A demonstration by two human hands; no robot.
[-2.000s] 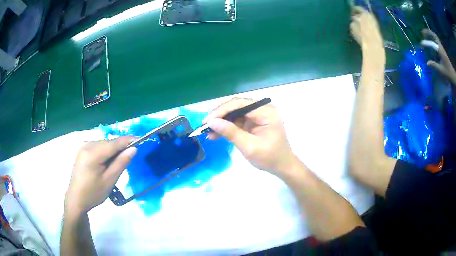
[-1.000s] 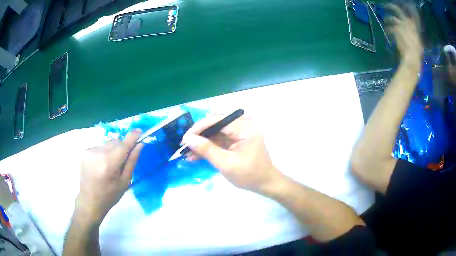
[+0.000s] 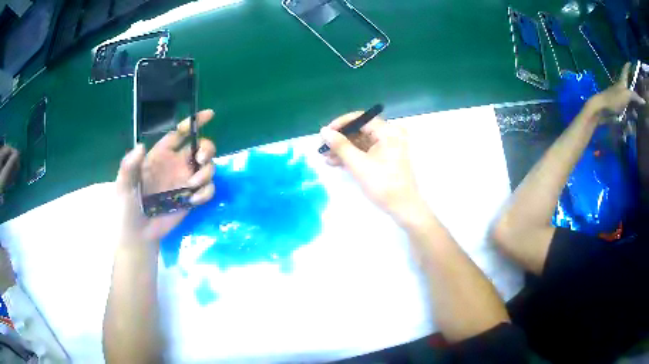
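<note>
My left hand (image 3: 174, 167) holds a phone middle frame (image 3: 165, 92) upright over the near edge of the belt. The frame is a thin dark rectangle with a silver rim. Its lower part looks see-through, with fingers showing behind it, and small gold bits show at its lower end. My right hand (image 3: 370, 153) holds black tweezers (image 3: 363, 122) near the belt's edge, away from the frame; their tip is hard to make out. A heap of blue protective film (image 3: 267, 206) lies on the white surface between my hands.
The green belt (image 3: 249, 92) carries several other frames, one at the top middle (image 3: 338, 32) and one at upper left (image 3: 114, 58). A neighbour's arm (image 3: 548, 170) reaches in at right, beside a glossy blue film bundle (image 3: 594, 185). Another person's hand (image 3: 7, 167) shows at the left edge.
My left hand has raised the frame up and left, off the film heap, and turned it upright. My right hand has moved up and right with the tweezers. The belt's frames have shifted left.
</note>
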